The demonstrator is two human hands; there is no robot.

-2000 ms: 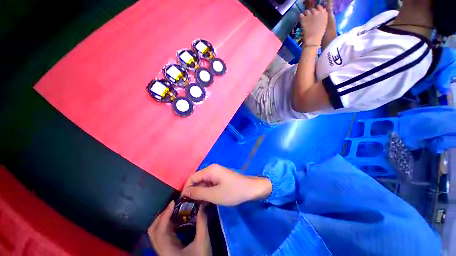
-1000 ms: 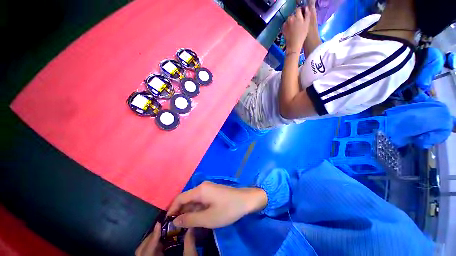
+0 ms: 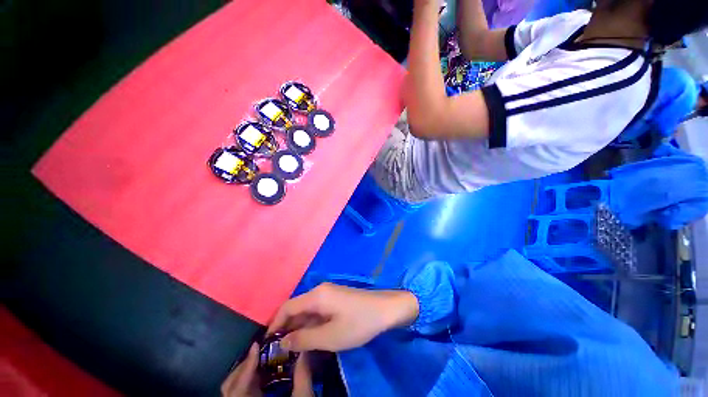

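My left hand (image 3: 242, 378), cut off by the bottom edge, holds a small dark round unit (image 3: 277, 358) between its fingers. My right hand (image 3: 332, 319) is over the unit, its fingertips at the upper rim; whether they pinch a tiny part cannot be told. The unit shows a shiny rim and a yellowish inside, partly hidden by fingers. Several open round housings (image 3: 230, 165) with white squares and yellow patches lie in a slanting row on the pink-red foam mat (image 3: 140, 163). A dark disc with white centre (image 3: 268, 188) lies beside each housing.
The dark green bench (image 3: 167, 318) borders the mat. A red surface (image 3: 39, 364) is at the lower left. A person in a white shirt (image 3: 559, 108) sits close beside the mat's right edge. Blue stools (image 3: 563, 225) stand on the blue floor beyond.
The view has shifted, so the mat and row appear lower and further left than at first. My hands stay together at the unit. The other person's arm has moved nearer the mat.
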